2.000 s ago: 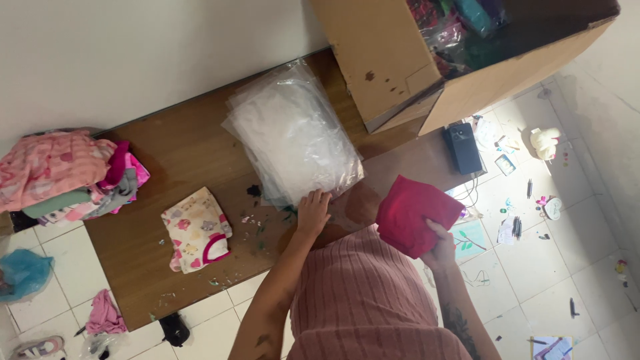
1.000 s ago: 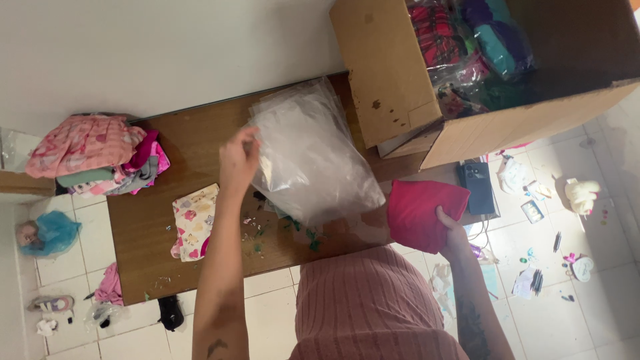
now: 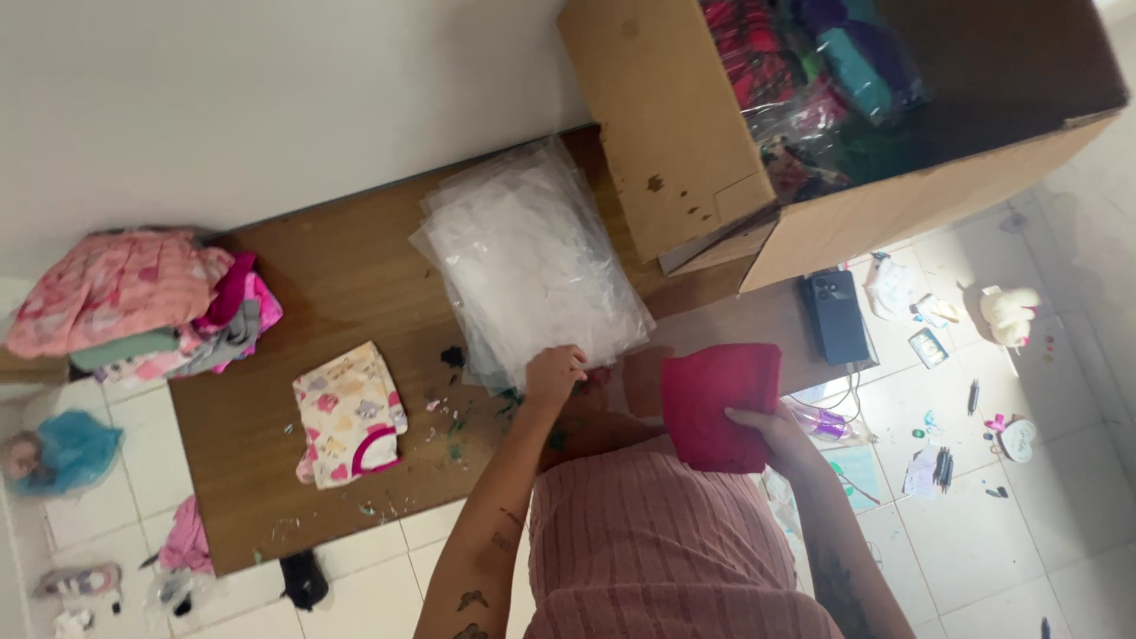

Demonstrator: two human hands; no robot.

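Note:
A folded crimson garment (image 3: 721, 404) is in my right hand (image 3: 770, 435), with the thumb on top of it, above the near right part of the table. My left hand (image 3: 556, 371) is at the near edge of a stack of clear plastic bags (image 3: 532, 257), its fingers curled; whether they grip a bag cannot be told. To the left on the wooden table lies a folded cream garment (image 3: 342, 413) with a colourful print and a magenta neckline.
A pile of clothes (image 3: 124, 293) overhangs the table's left end. An open cardboard box (image 3: 683, 133) holding bagged clothes stands at the back right. Near it lies a dark phone (image 3: 834, 315). Toys, pens and papers are scattered on the tiled floor (image 3: 958, 550).
My left hand has gone from the left side of the bag stack back to its near edge. My right hand keeps holding the crimson garment.

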